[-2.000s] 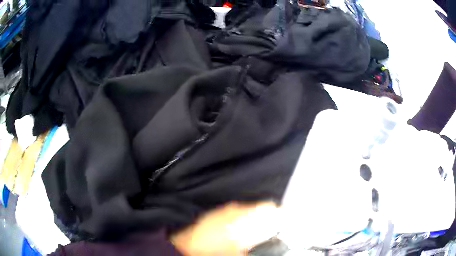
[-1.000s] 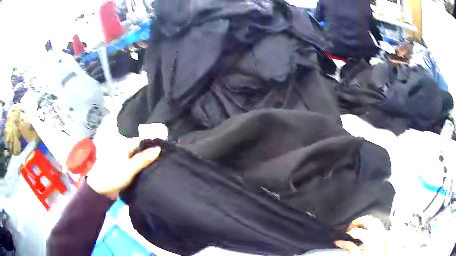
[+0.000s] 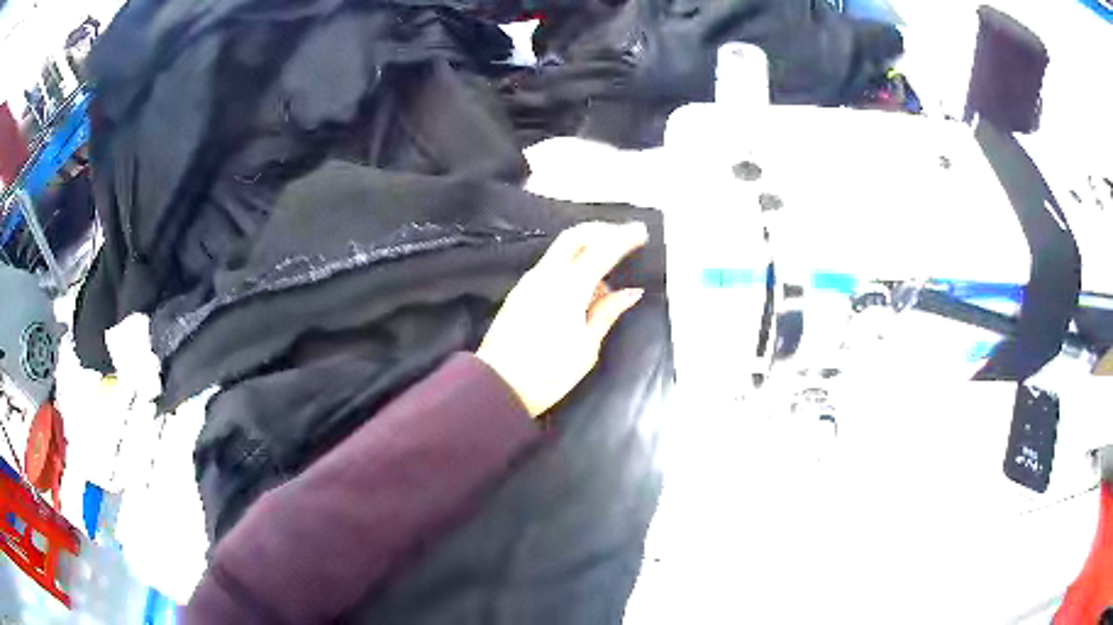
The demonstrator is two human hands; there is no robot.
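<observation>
A black garment piece (image 3: 403, 263) lies spread left of the machine head, with a speckled grey-white overlocked edge running across it. My left hand (image 3: 561, 324), in a maroon sleeve, rests on the cloth close to the machine head (image 3: 842, 195). Its thumb and fingers are apart and point right; no pinched cloth shows between them. The needle area is hidden or washed out by glare. My right hand is not plainly in view. A washed-out pale shape (image 3: 592, 169) juts left from behind the machine head; I cannot tell what it is.
A heap of black cloth (image 3: 305, 73) lies behind and left. A small black rectangle with white marks (image 3: 1033, 436) lies at the right. A black band (image 3: 1037, 256) wraps the machine arm. Red stool parts (image 3: 37, 525) show at the lower left.
The view has swung right, bringing the machine head in. My left hand has left the cloth's left end and now lies beside the machine. The speckled edge now lies across the cloth.
</observation>
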